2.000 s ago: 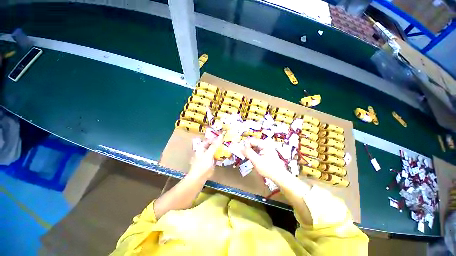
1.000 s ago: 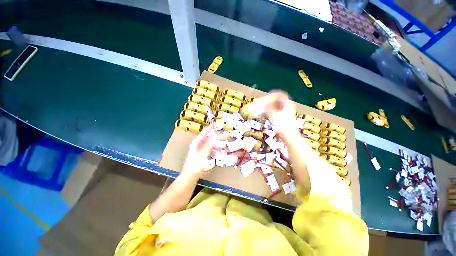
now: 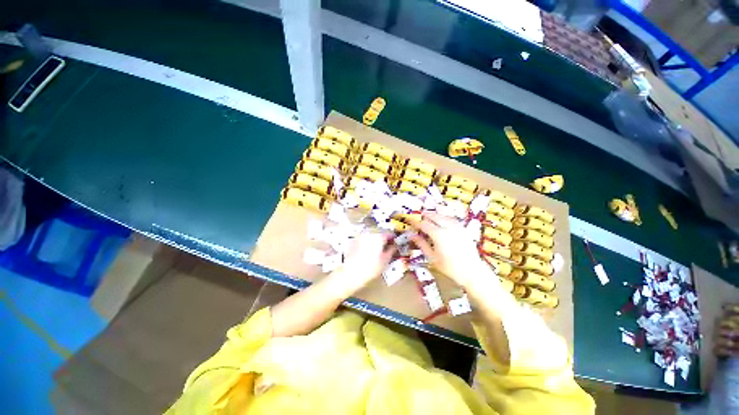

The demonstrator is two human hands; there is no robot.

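Yellow toy car bodies [image 3: 309, 199] stand in rows at the left, back and right of a brown cardboard sheet [image 3: 279, 237]. A loose heap of white wired components [image 3: 374, 194] with red wires lies mid-sheet. My left hand [image 3: 369, 255] and my right hand [image 3: 448, 246] are close together over the near part of the heap, fingers bent inward. A yellow car body [image 3: 403, 223] shows just beyond my fingertips. The fingertips are blurred among the white pieces, so I cannot tell what either hand holds.
Beyond the pale rail, the dark green belt [image 3: 421, 105] carries several yellow pieces, one car body [image 3: 465, 147] behind the sheet. A pale post [image 3: 303, 65] rises behind the sheet's left corner. A spare component pile [image 3: 668, 316] lies right. A phone-like device [image 3: 37, 83] lies far left.
My right hand has come back from over the belt side to the heap; my left hand has moved right beside it. A car body now lies on the belt behind the sheet. Belt pieces have shifted right.
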